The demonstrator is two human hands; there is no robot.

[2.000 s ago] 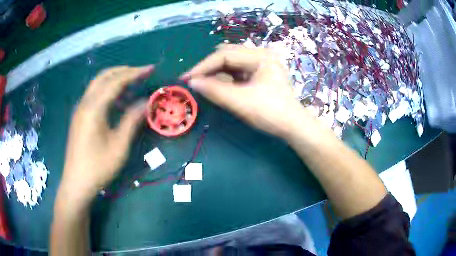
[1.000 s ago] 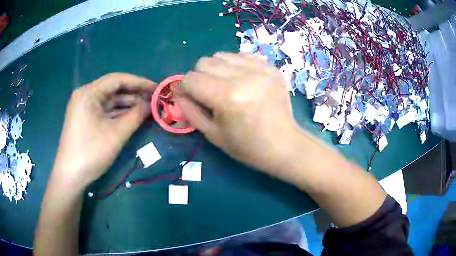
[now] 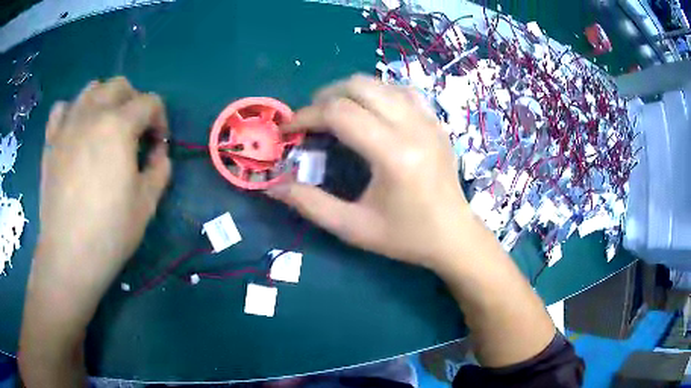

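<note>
A round red plastic housing [image 3: 256, 161] lies open side up in front of me. My right hand [image 3: 379, 163] holds its right side between thumb and fingers. A white square pad [image 3: 311, 167] shows under that hand at the housing's edge. A dark red lead wire [image 3: 189, 145] runs from the housing to my left hand [image 3: 106, 167], whose thumb and finger pinch its end. Below lie three wired pads: one white square pad [image 3: 221, 232], another pad [image 3: 286, 267] and a third pad [image 3: 261, 300], with thin dark red wires and tiny white connectors.
A large tangled pile of wired pads and discs [image 3: 523, 136] covers the right of the green bench [image 3: 341, 311]. Silvery toothed discs [image 3: 10, 227] lie at the left edge. A pale rail [image 3: 45, 23] runs behind. A grey-white container [image 3: 667, 182] stands at far right.
My left hand has moved left, away from the housing, drawing out a wire. My right hand has shifted to the right, uncovering more of the housing and showing a white pad.
</note>
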